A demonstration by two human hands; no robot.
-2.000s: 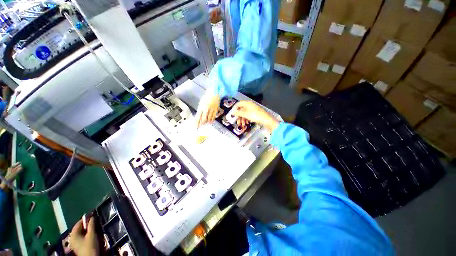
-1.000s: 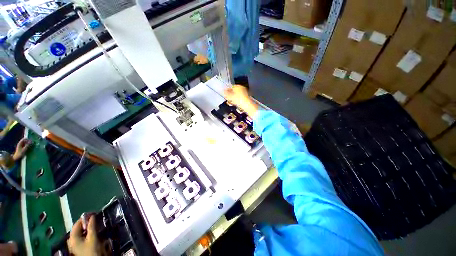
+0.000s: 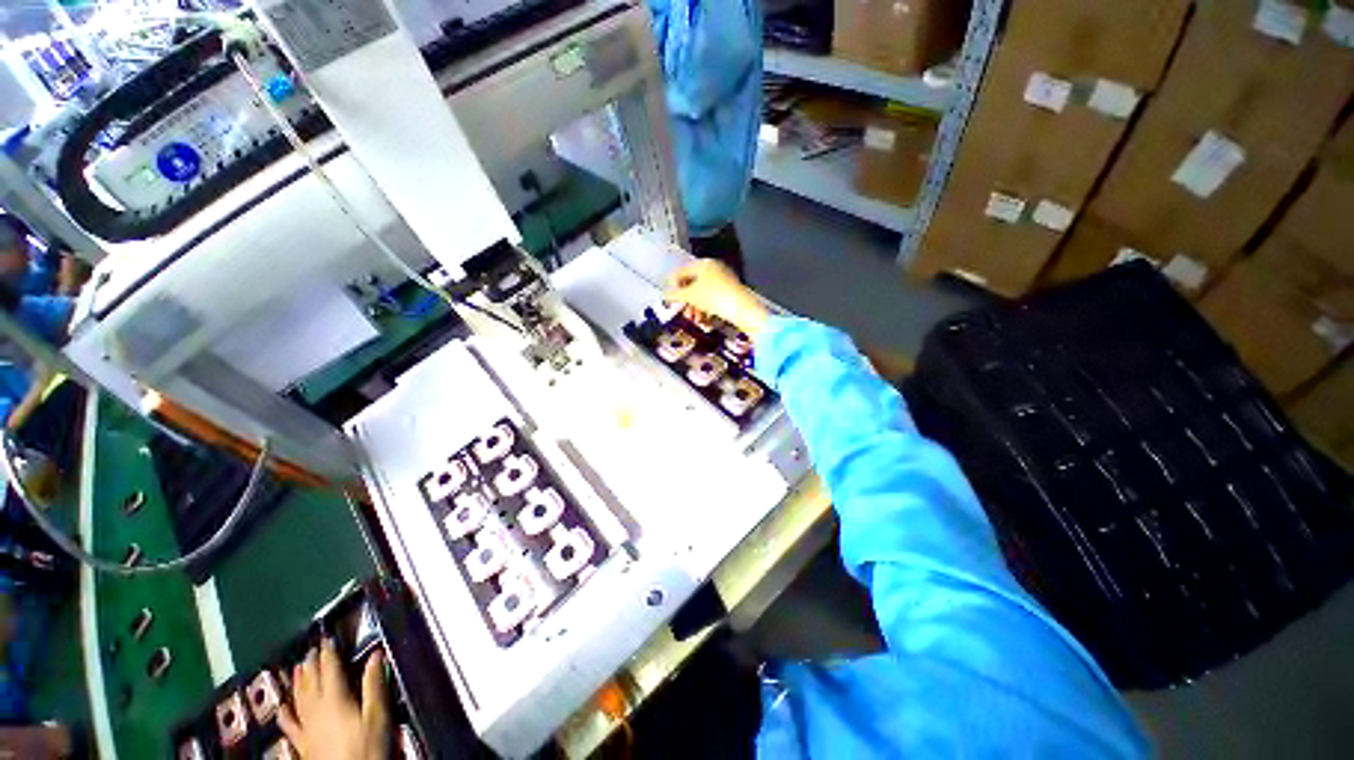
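My right hand (image 3: 716,293), bare with a blue sleeve, is at the upper end of the far black fixture (image 3: 731,416). Its fingertips are bent down at the nests; whether they grip a part is too small to tell. Square parts with copper-pink rings (image 3: 705,368) sit in that fixture, some hidden by my hand. My left hand (image 3: 339,713) is over the black blister tray (image 3: 357,616) at the bottom left, fingers apart, with no part visible in it. Square parts (image 3: 232,716) lie in tray pockets beside it. The near fixture (image 3: 520,557) holds several square parts in two columns.
The screwdriving head (image 3: 538,330) hangs between the fixtures. A green conveyor (image 3: 112,594) carries small dark frames at the left, with other people's arms beside it. Black stacked trays (image 3: 1129,475) stand at the right. Another person in blue (image 3: 710,119) stands behind the machine.
The other person's arm has withdrawn from the far fixture. My right hand has moved to that fixture's upper end. My left hand has shifted right over the tray and spread its fingers.
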